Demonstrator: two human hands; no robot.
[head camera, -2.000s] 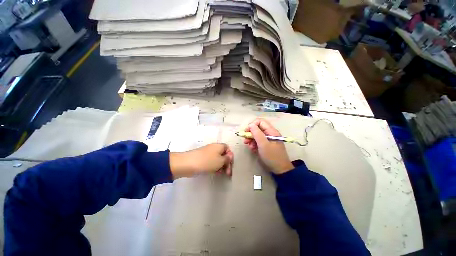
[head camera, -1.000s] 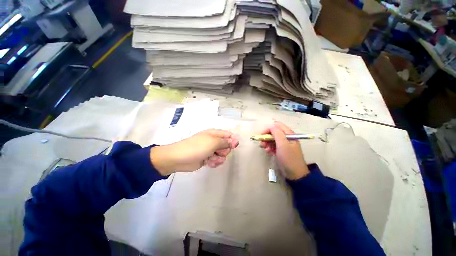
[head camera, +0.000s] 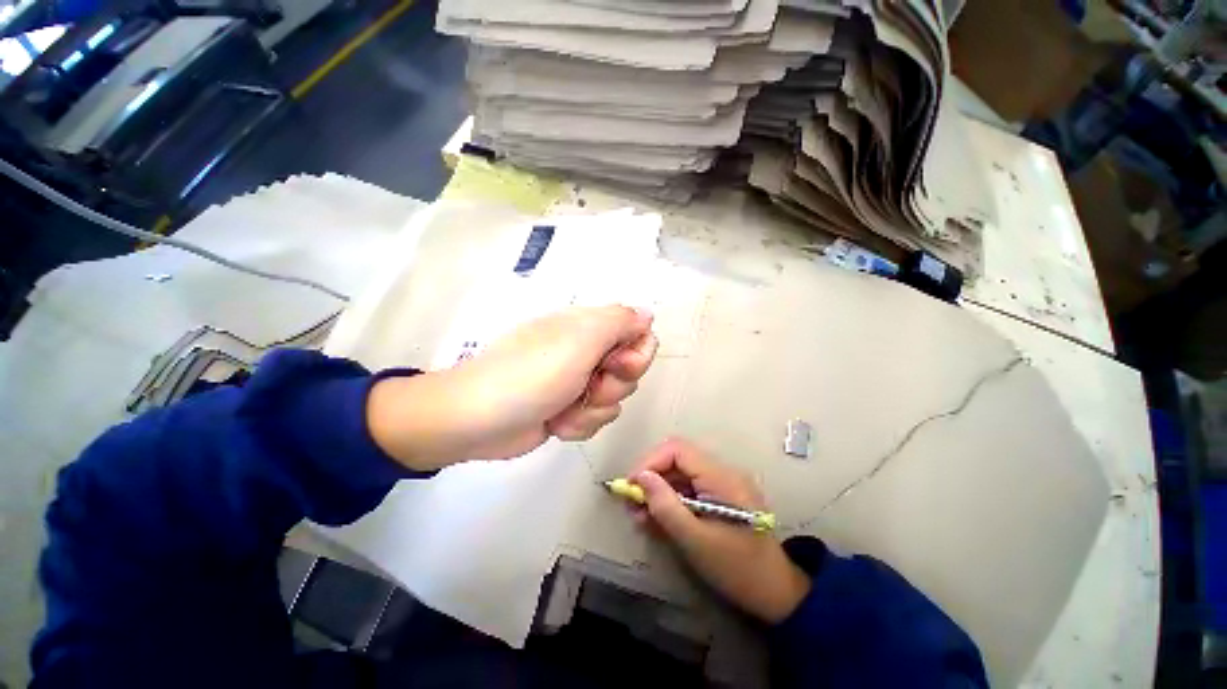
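A beige cover panel (head camera: 915, 390) lies flat under both hands. My right hand (head camera: 713, 525) holds a thin pen-like tool (head camera: 724, 512) with a yellow tip and yellow tail; its tip is at the panel's surface near the seam. A thin wavy cord (head camera: 915, 428) runs from its tail over the panel. My left hand (head camera: 538, 384) is closed in a pinch above the panel, up and left of the tool; whether a thread is in the fingertips is too small to tell. A dark label (head camera: 534, 249) and a small pale tag (head camera: 799, 438) lie on the panel.
A tall panel stack (head camera: 606, 94) stands beyond the work, with a small blue-white and black item (head camera: 928, 273) at its foot. A side pile (head camera: 242, 242) lies at the left, crossed by a grey cable (head camera: 175, 240). A dark opening shows at the near edge.
My right hand has moved nearer to me with the tool, away from my left hand. The left hand stays closed. The view has shifted, and the cord now stretches longer across the panel.
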